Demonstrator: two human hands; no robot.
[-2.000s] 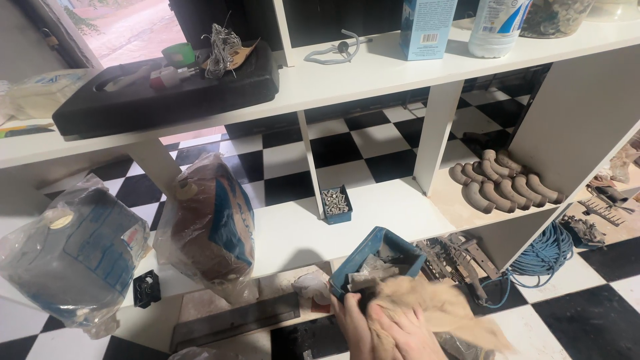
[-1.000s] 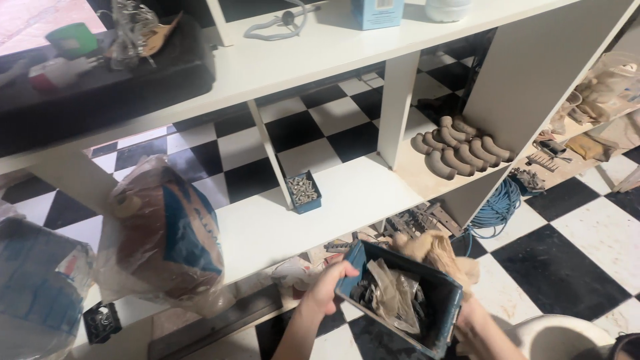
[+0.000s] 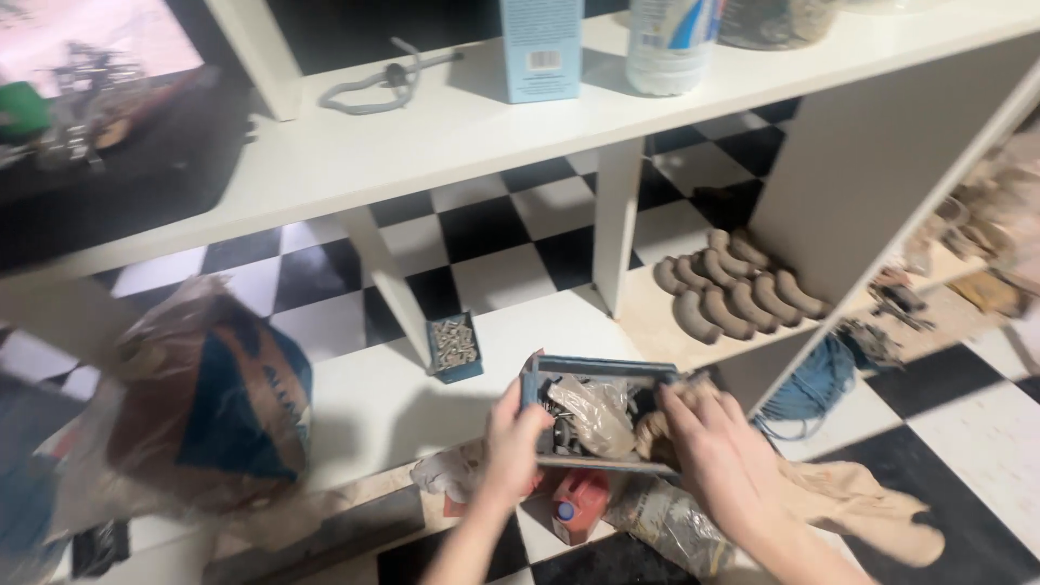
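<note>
A blue plastic bin (image 3: 605,366) is held in front of the lower shelf. My left hand (image 3: 516,439) grips its left end, thumb over the rim. Inside lie a clear plastic bag (image 3: 597,418) and small dark metal pieces. At the bin's right end, my right hand (image 3: 719,455) holds a tan cloth (image 3: 861,500), which hangs out to the right below the wrist; part of it lies inside the bin. A small blue bin of screws (image 3: 455,345) stands on the lower shelf, left of the held bin.
Curved brown pipe pieces (image 3: 731,292) lie on the right shelf section. A plastic-wrapped container (image 3: 211,398) stands at left. Below the bin are a red bottle (image 3: 580,504) and a plastic bag (image 3: 674,524). Blue rope (image 3: 812,382) lies beyond the right upright (image 3: 910,219).
The blue bin, low by the shelf edge two seconds ago, is now held up between both hands. The tan cloth now hangs to the right of the right hand.
</note>
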